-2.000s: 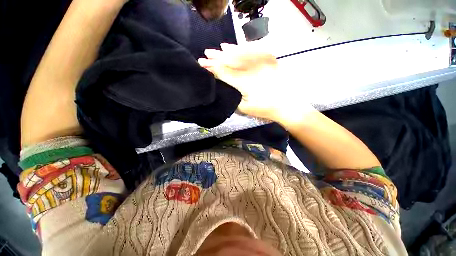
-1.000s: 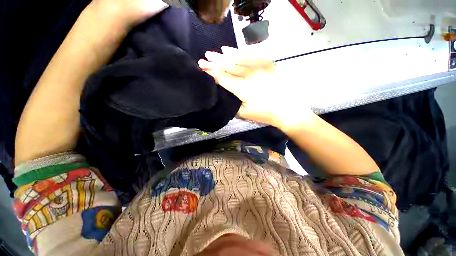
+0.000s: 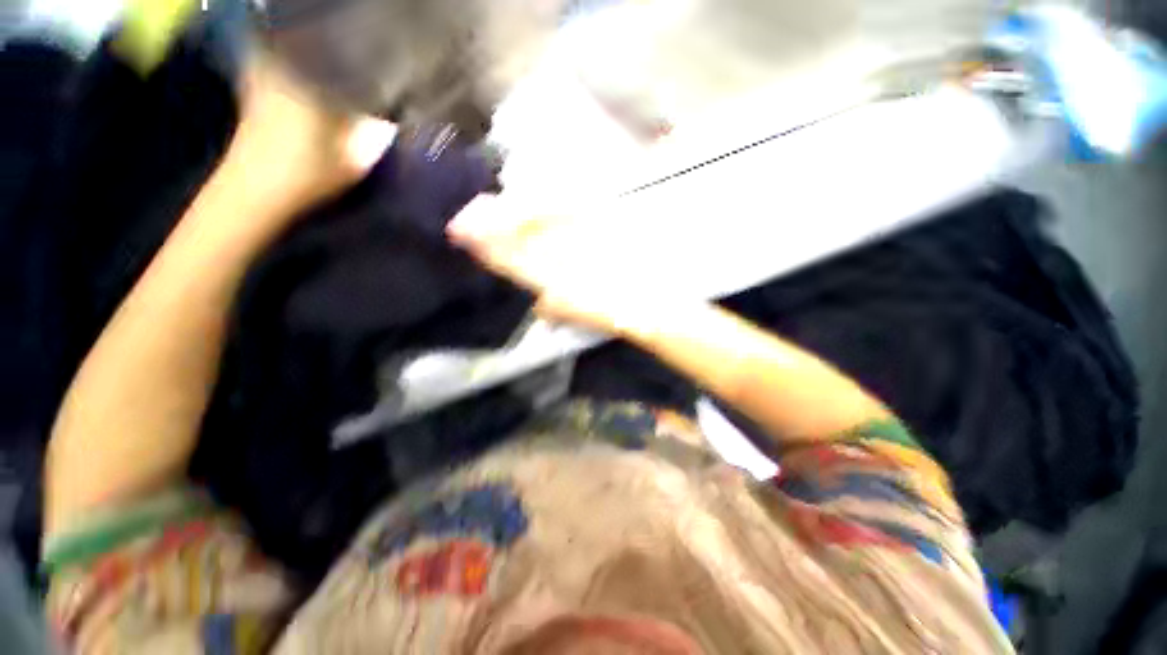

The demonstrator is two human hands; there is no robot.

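Observation:
The frame is blurred. A black garment piece lies over the left part of the white machine table and its front edge. My left hand is on the cloth at upper left, thumb towards the machine; its fingers are mostly hidden. My right hand lies at the right edge of the cloth, fingers towards the left. Whether either hand grips the cloth cannot be told. A grey-brown blurred machine part is above the cloth. The needle area cannot be made out.
The white table runs to the upper right, with a dark line along it. Black cloth hangs below its front edge at right. More dark cloth is at far left. A small white patch is near my lap. A blurred blue-white thing is at upper right.
The view has shifted and blurred. My right hand shows further left and lower, and my left hand is more fully in view. The red-handled snips are no longer discernible.

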